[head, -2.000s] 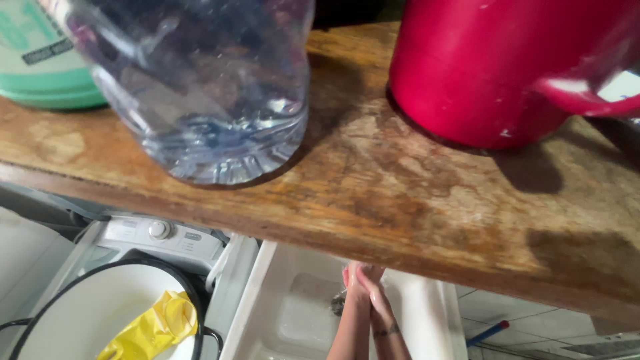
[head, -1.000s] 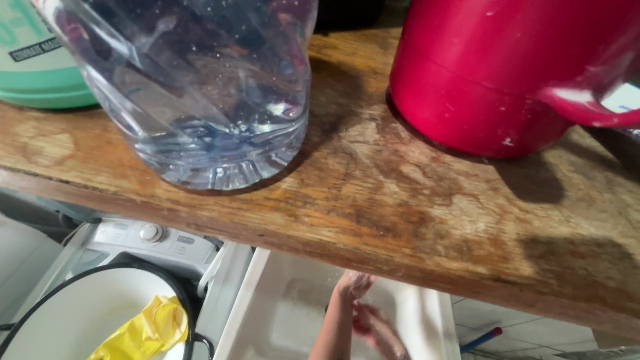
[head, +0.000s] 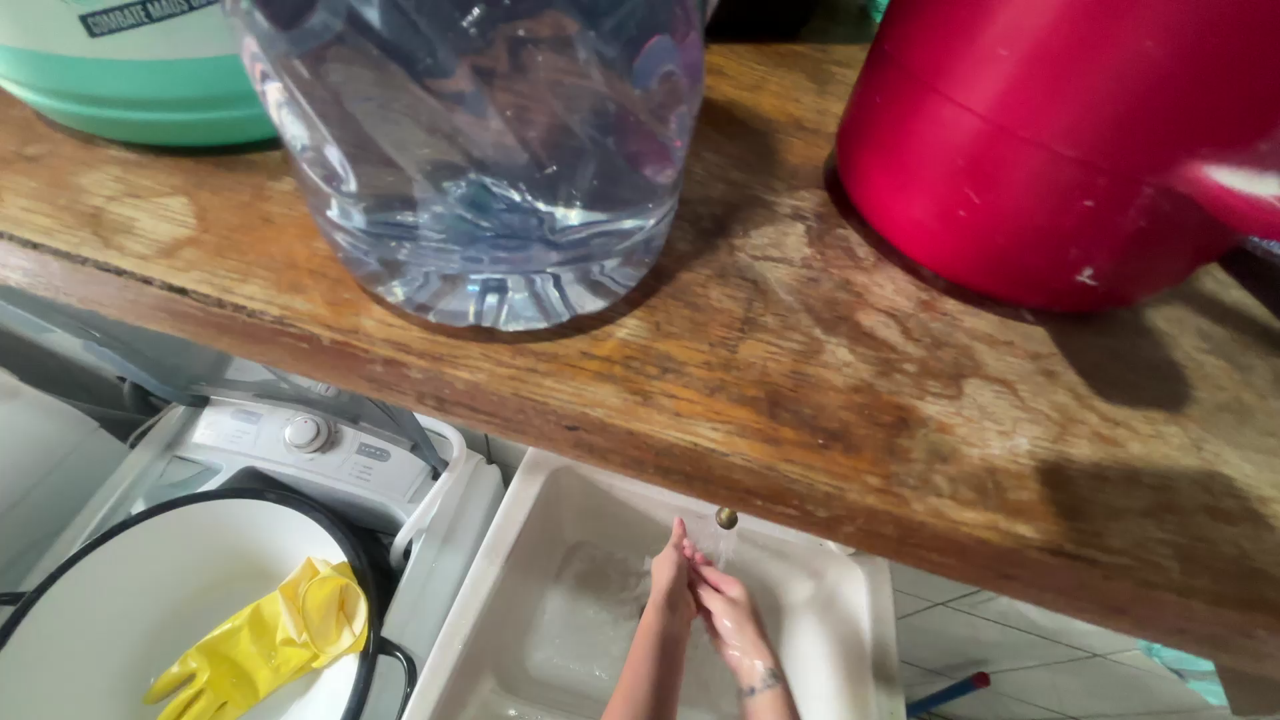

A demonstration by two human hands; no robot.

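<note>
Over a white laundry sink (head: pixel 480 600), my left hand (head: pixel 672 575) and my right hand (head: pixel 728 610) touch each other at the palms and fingers, with no object seen between them. Water runs from a brass tap outlet (head: pixel 727 518) just beside and above my right hand. That hand looks wet, and its wrist bears a dark mark or band. The inner palms are partly hidden.
Above the sink, a wooden shelf (head: pixel 740 400) holds a clear plastic bottle (head: pixel 500 230), a green-and-white container (head: pixel 150 90) and a red plastic jug (head: pixel 1020 150). A yellow rubber glove (head: pixel 270 640) lies in a white, black-rimmed basin (head: pixel 130 560) on a washing machine (head: pixel 310 432).
My hands, apart a second ago with the right one lower, have come together near the running water. The view has shifted slightly.
</note>
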